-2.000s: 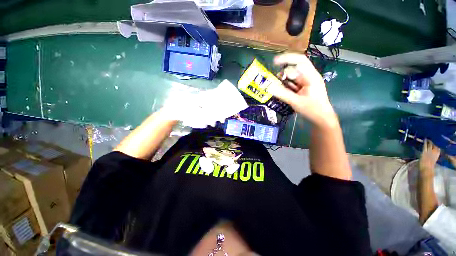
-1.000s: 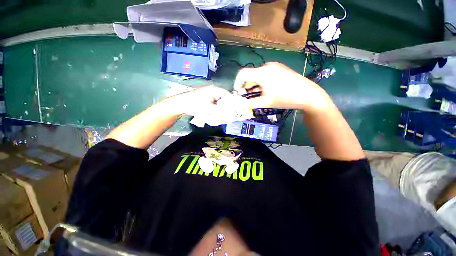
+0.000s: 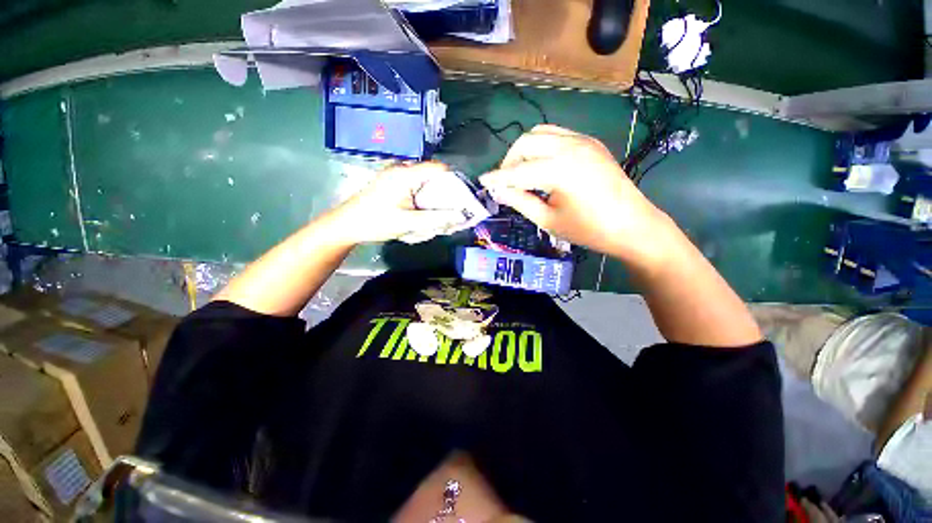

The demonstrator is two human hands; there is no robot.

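My left hand [image 3: 404, 204] holds a white slip or small bag [image 3: 445, 204] above the green bench [image 3: 204, 174]. My right hand [image 3: 557, 184] is close to it at the right, its fingertips pinching a small dark accessory [image 3: 484, 197] at the slip's edge. The overexposed light hides the exact grip. A blue retail packet [image 3: 514, 270] lies at the bench's near edge, just below the hands. Dark items, partly hidden by my right hand, lie behind it.
An open blue display box [image 3: 378, 131] with grey-white flaps [image 3: 327, 29] stands beyond my left hand. Black cables [image 3: 664, 123] lie at the right, below a white plug [image 3: 685, 43]. A mouse [image 3: 609, 26] rests on a wooden board. Cartons [image 3: 87, 358] are at lower left; another person's arm is at lower right.
The yellow-printed item that my right hand held earliest no longer shows. My hands have come together; the pale slip, spread wide at first, is now gathered in my left hand with a dark accessory beside it.
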